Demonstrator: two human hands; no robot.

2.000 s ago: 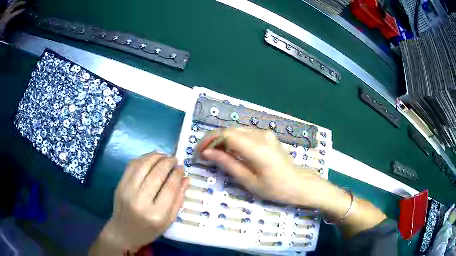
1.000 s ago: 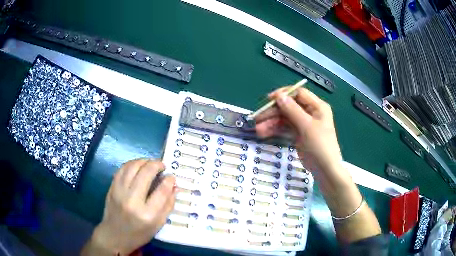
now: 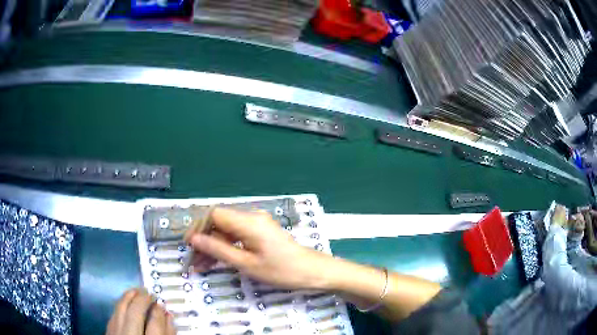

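Note:
The white panel (image 3: 321,204) carries rows of small round metal parts joined by tan bars. A grey strip (image 3: 171,224) with round metal parts lies along its far edge. My right hand (image 3: 255,252) is over the panel and covers the strip's middle. Its fingertips are pinched together at the strip's near edge, around the thin tan pick, which is mostly hidden. My left hand (image 3: 139,317) is at the panel's near left edge, cut off by the picture's bottom; its grip cannot be told.
A tray of glittering metal parts (image 3: 36,262) is at the left. Grey strips (image 3: 108,173) lie on the green belt (image 3: 196,141) beyond a metal rail. A red bin (image 3: 488,242) and a narrow parts tray (image 3: 525,245) are at the right. Another person's sleeve (image 3: 564,262) shows far right. Stacked boards (image 3: 484,65) stand behind.
The view has turned right, so the panel and tray sit lower and further left. My right hand has moved from beside the strip back over the panel; the pick, clear before, is now mostly hidden.

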